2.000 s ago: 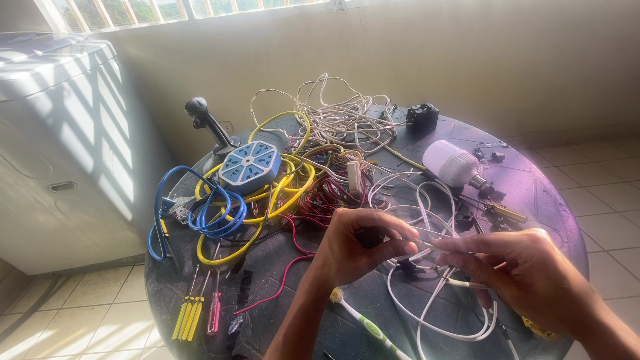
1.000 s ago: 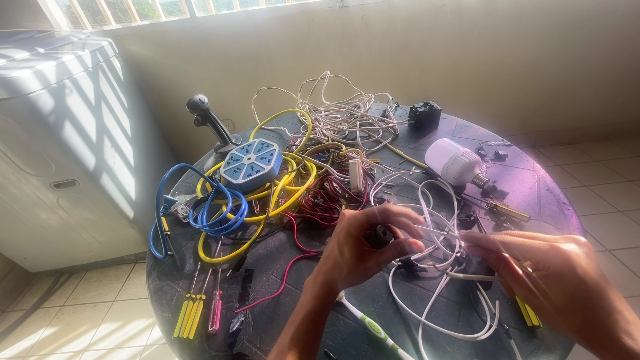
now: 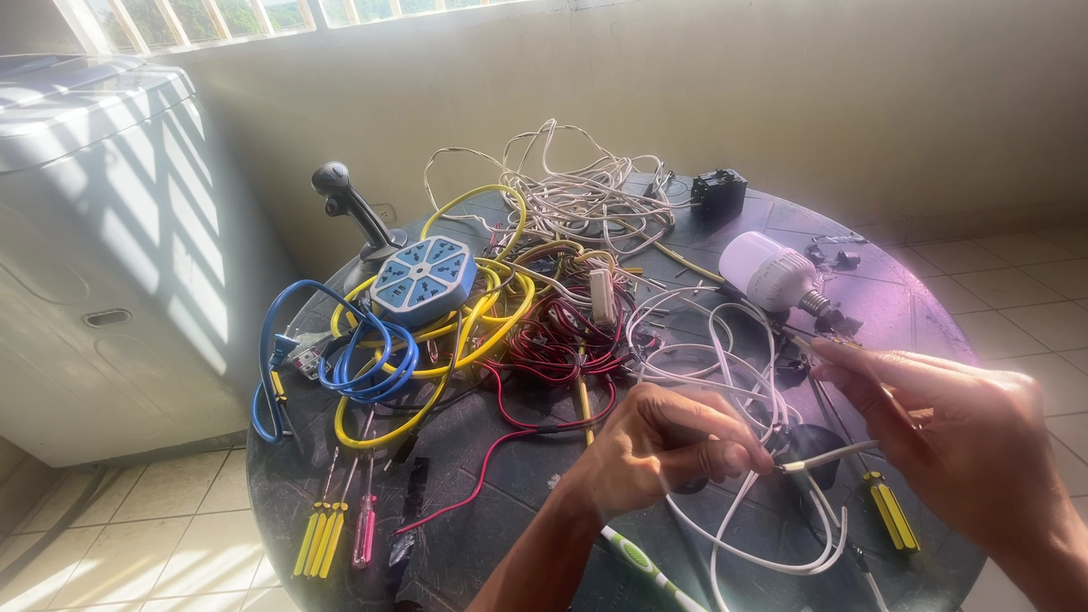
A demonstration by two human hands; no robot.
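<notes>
My left hand (image 3: 693, 446) pinches the end of a white cable (image 3: 829, 457) between thumb and fingertips, above the near right part of the table. Dark, thin strands show at its fingertips. To the right, my right hand (image 3: 926, 416) has its thumb and index finger closed near the bulb's base; a slim cable or tool seems to be between them, though which one I cannot tell. White cable loops (image 3: 722, 365) lie between and beyond both hands. A yellow-handled screwdriver (image 3: 891, 512) rests below my right hand. Under my left forearm passes a green-and-white handle (image 3: 646, 565).
A large LED bulb (image 3: 769, 270) lies behind my right hand. Left of centre are a blue power strip (image 3: 423, 276), yellow cable (image 3: 501, 327), blue cable (image 3: 370, 374) and red-black wire (image 3: 565, 348). Several screwdrivers (image 3: 321, 540) lie front left. A black block (image 3: 718, 195) stands at the back.
My right hand has moved away from my left, to the right. The yellow-handled screwdriver beneath it is now more fully visible. My left hand stays near the white cable.
</notes>
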